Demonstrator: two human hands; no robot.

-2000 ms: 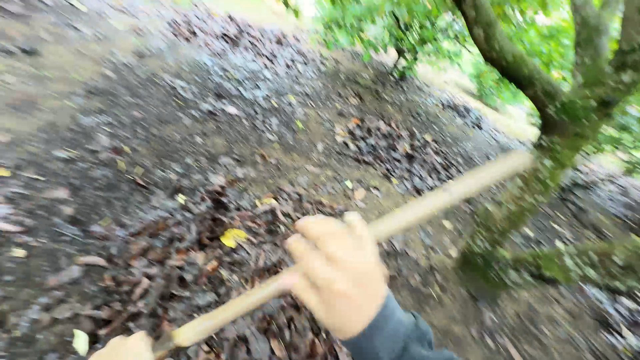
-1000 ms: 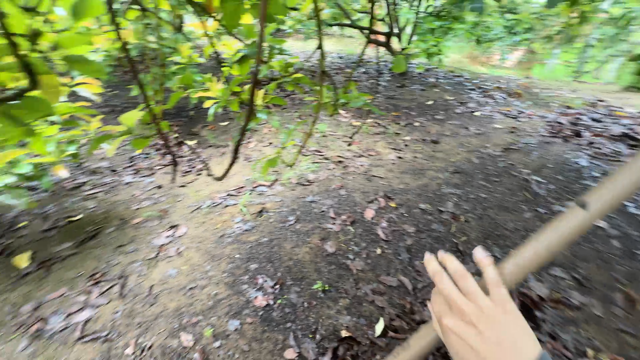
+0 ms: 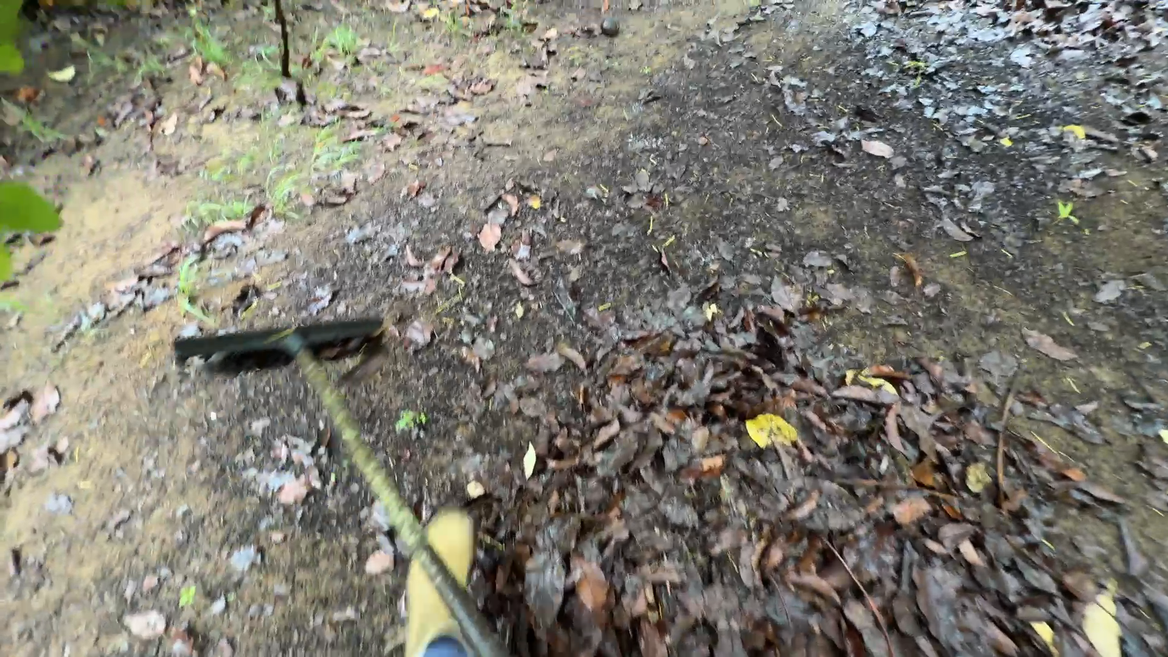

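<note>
A rake with a dark, wide head (image 3: 278, 343) and a long wooden handle (image 3: 374, 470) reaches from the bottom edge up to the left. Its head is blurred, low over or on the soil left of centre, with some brown leaves at its right end. Neither of my hands is in the picture, so their hold on the handle is hidden. The handle passes over a tan boot (image 3: 427, 584) at the bottom. Right of the boot lies a heap of wet brown leaves (image 3: 712, 493) with a yellow leaf (image 3: 771, 430) on it.
Scattered leaves cover the dark soil (image 3: 584, 246). Grass tufts (image 3: 283, 182) and a thin dark stem (image 3: 284, 46) stand at the upper left, where green foliage (image 3: 26, 208) also hangs in at the edge. A small dark round object (image 3: 610, 26) lies at the top.
The view has swung down to the ground. The rake head has come into view at the left. The hand seen on the handle in the earlier frames is out of the picture.
</note>
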